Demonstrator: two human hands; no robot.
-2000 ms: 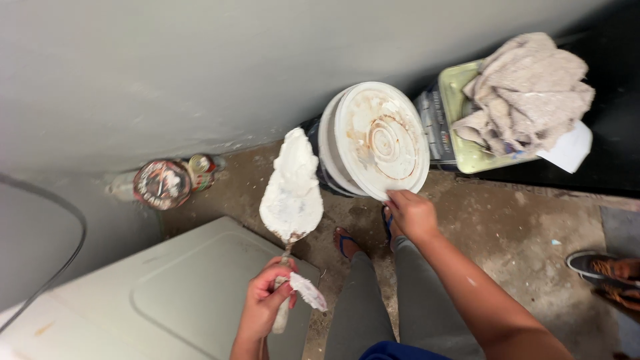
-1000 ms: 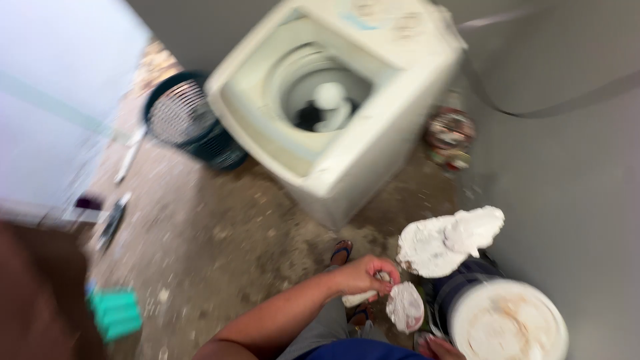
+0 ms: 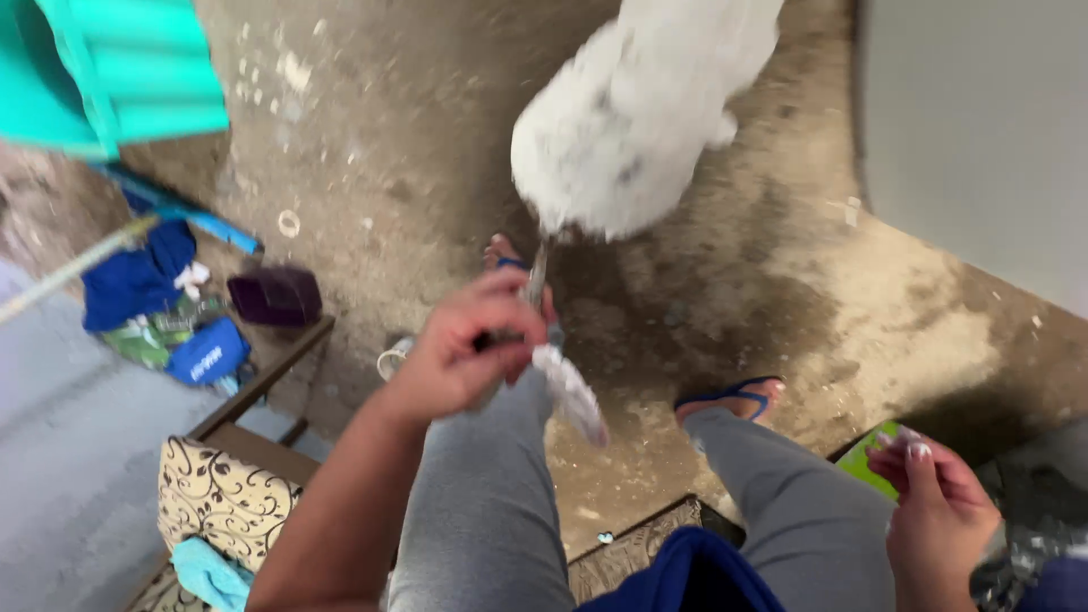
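Observation:
My left hand (image 3: 480,340) grips the handle of a trowel (image 3: 629,127), whose blade is heaped with thick white paste and points up and away from me. A smaller tool coated in the same paste (image 3: 574,395) juts from that hand, its tip toward my legs; its kind cannot be told. At the lower right, my right hand (image 3: 939,501) is raised with fingers curled and white smears on the fingertips. Nothing is visible in it. A bright green object (image 3: 871,459) lies below and behind this hand, partly covered by it.
A turquoise plastic container (image 3: 144,76) is at the upper left. Below it are blue cloth (image 3: 140,276), a dark purple container (image 3: 276,295) and a chair with a patterned cushion (image 3: 225,493). A grey surface (image 3: 977,127) borders the floor at right. A patterned mat (image 3: 633,548) lies near my feet.
The view has swung widely away from the washing machine and the bucket. My right hand, on the white lid two seconds ago, is off it. The loaded trowel has stayed in my left hand.

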